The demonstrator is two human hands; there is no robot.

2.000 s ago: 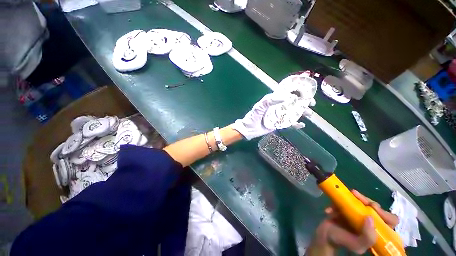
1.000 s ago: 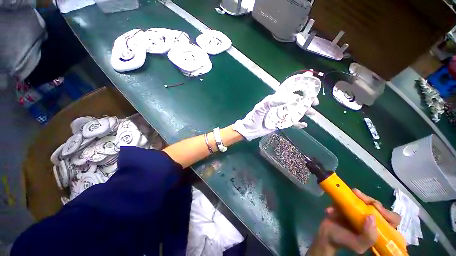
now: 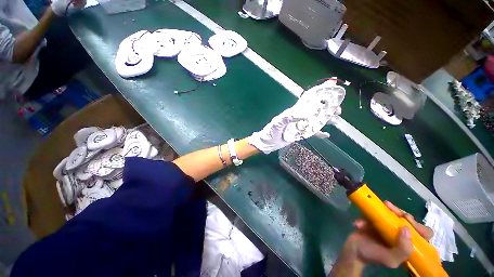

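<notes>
My left hand, in a white glove, holds a white round base plate above the bench, with thin dark and red wires at its far edge. My bare right hand is closed around the yellow electric screwdriver. Its long thin bit reaches over the screw tray up to the lower part of the held plate; whether the tip touches is hard to tell. The clear screw tray with small screws lies below the plate.
Several base plates lie at the bench's far left. A carton piled with plates stands left. White housings, a perforated housing and a bracket part are on the belt. A white bundle lies right. Another person's gloved hand shows top left.
The screwdriver's bit now reaches up to the held plate. The items on the belt have moved right and down. Another person's arm has come into view at the top left.
</notes>
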